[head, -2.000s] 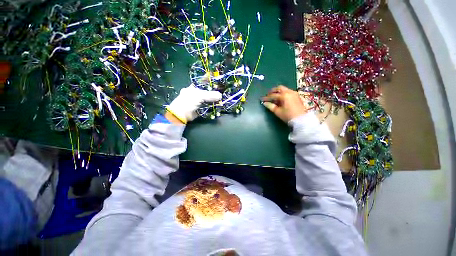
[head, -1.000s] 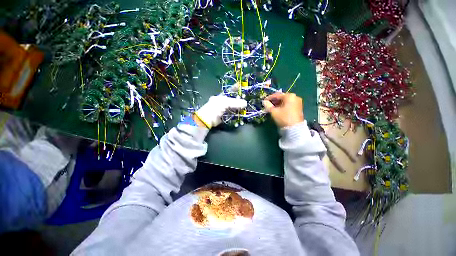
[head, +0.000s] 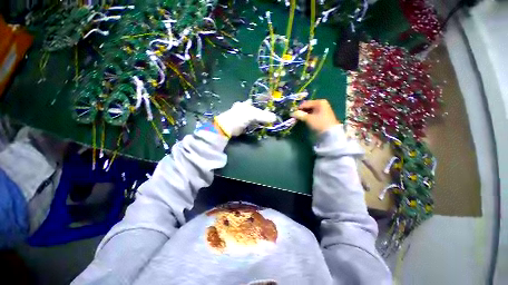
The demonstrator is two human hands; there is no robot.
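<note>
A round wired unit [head: 278,123] with white and dark wires lies on the green mat, joined to or touching more open rings [head: 277,96] with yellow hubs and long yellow wires above it. My left hand [head: 242,118], in a white glove with a yellow cuff edge, grips the near unit's left side. My right hand [head: 316,115], bare, is at the unit's right side with thumb and fingertips pinched together. What lies between those fingertips is too small and blurred to tell.
A dense red-and-silver pile [head: 392,92] lies on the brown board [head: 459,167] at right, with green-yellow units [head: 413,178] below it. Dark plier-like handles [head: 373,170] lie beside them. A long green heap of units [head: 131,67] lies left. An orange object [head: 12,53] is far left.
My right hand has moved left from the bare mat to the unit's right side. My left hand stays on the unit. The whole view has shifted slightly.
</note>
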